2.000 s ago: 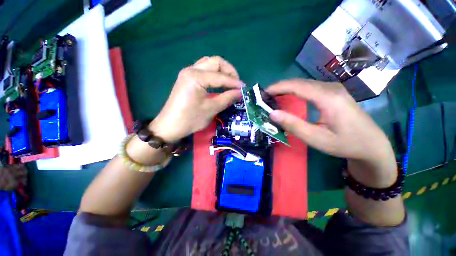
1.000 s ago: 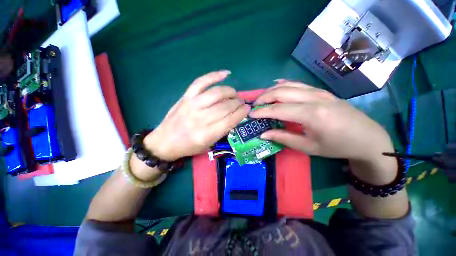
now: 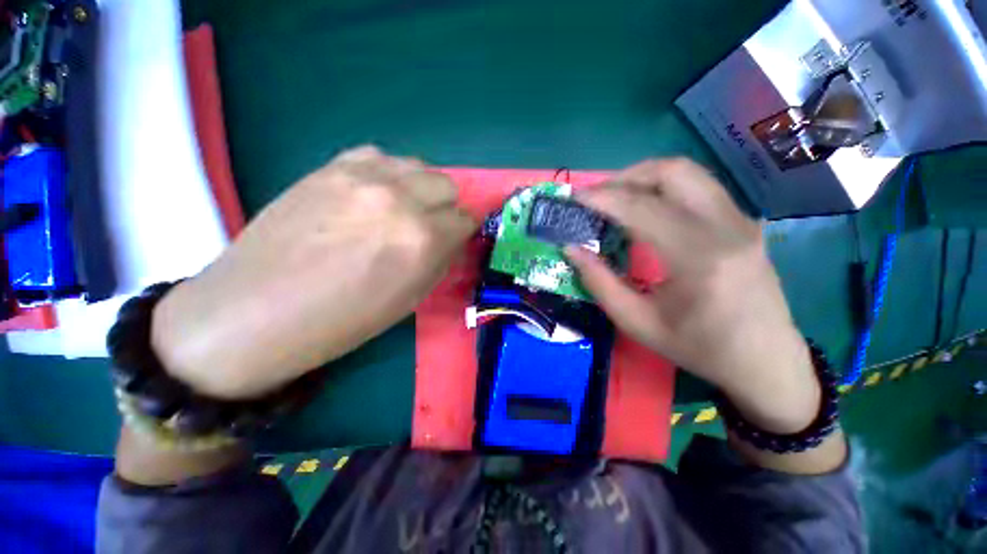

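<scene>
The green circuit board [image 3: 530,254] with its dark digit display [image 3: 567,220] lies over the top part of the black housing [image 3: 596,373], slightly tilted. The blue battery pack [image 3: 538,379] sits in the lower part, with a cable and small white plug [image 3: 473,316] between them. My right hand [image 3: 682,260] holds the board's right side, thumb by the display. My left hand [image 3: 357,254] is at the upper left of the unit, blurred, its fingertips hidden; whether it holds anything cannot be seen. A thin dark wire loop [image 3: 562,174] sticks up above the board.
The unit lies on a red sheet [image 3: 442,400]. Another unit with a blue pack [image 3: 38,216] stands at left beside a white sheet [image 3: 152,162] and a red one [image 3: 209,119]. The screw feeder [image 3: 795,119] is at upper right, with a blue cord [image 3: 890,271] below it.
The board, raised on edge and then turned askew, now lies straighter over the housing. My left hand has moved left and off the board's face. My right hand stays on its right side.
</scene>
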